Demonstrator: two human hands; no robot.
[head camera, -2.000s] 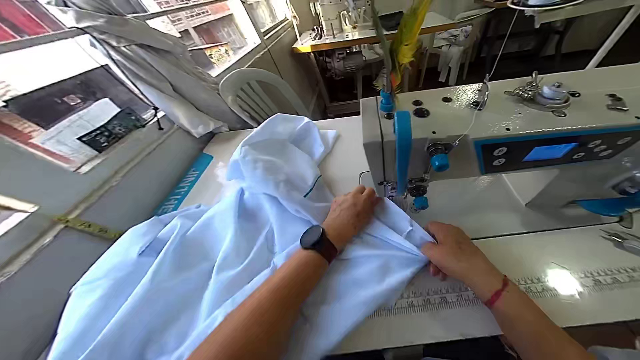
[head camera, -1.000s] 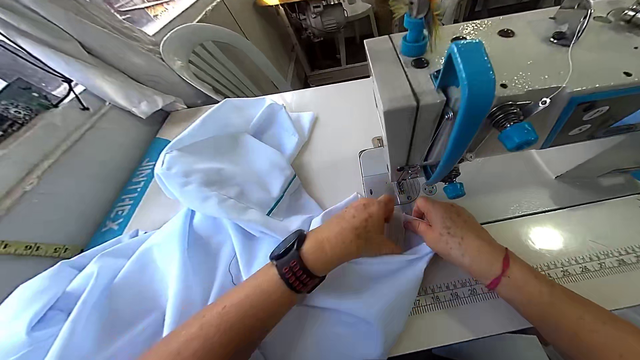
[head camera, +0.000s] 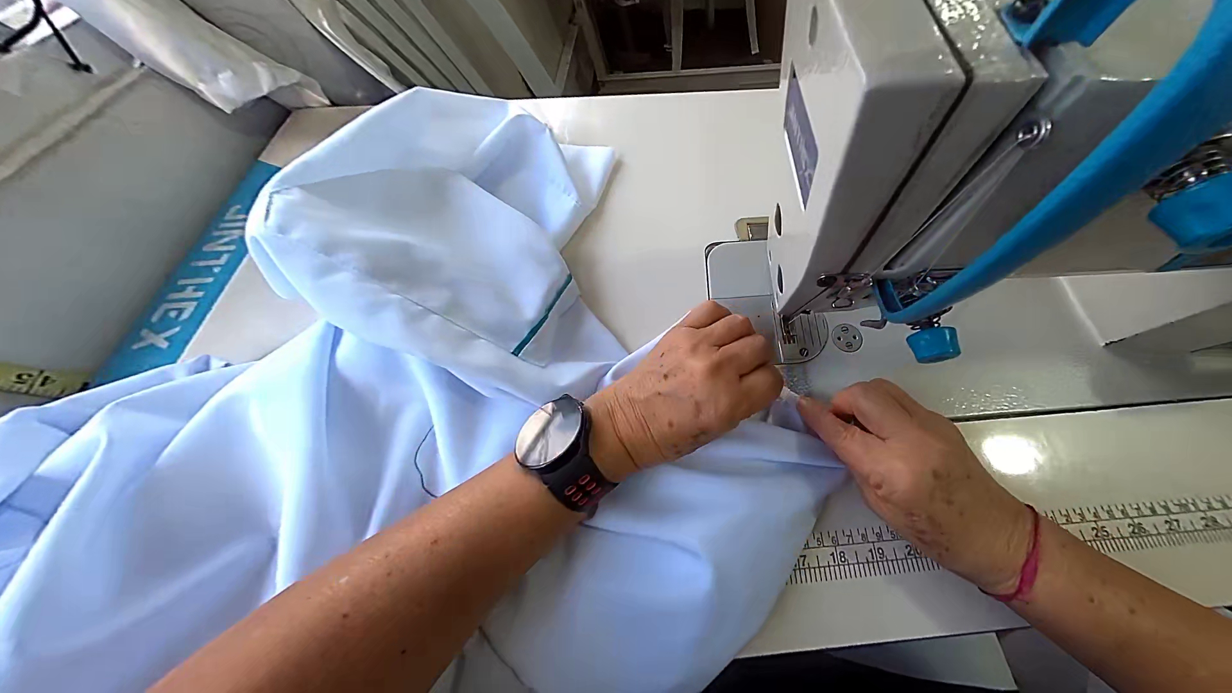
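A light blue fabric garment (head camera: 356, 423) lies bunched over the left and middle of the sewing table, a short teal line of stitching on its upper fold. My left hand (head camera: 688, 385), with a black watch at the wrist, pinches the cloth just in front of the needle area. Close beside it, my right hand (head camera: 914, 472), a pink string round its wrist, grips the garment's edge between thumb and fingers. The presser foot (head camera: 789, 332) of the white and blue sewing machine (head camera: 866, 144) is just beyond my left fingertips. Fingers hide the exact edge being held.
A printed ruler scale (head camera: 866, 558) runs along the front of the table. The machine's blue knob (head camera: 934, 343) hangs right of the presser foot. At the left are a blue printed strip (head camera: 192, 279), a yellow measuring tape (head camera: 43, 380) and the grey wall ledge (head camera: 115, 212).
The view has moved much closer to the machine. My right hand, farther from the left two seconds ago, came next to it on the cloth. Both hands still hold the fabric.
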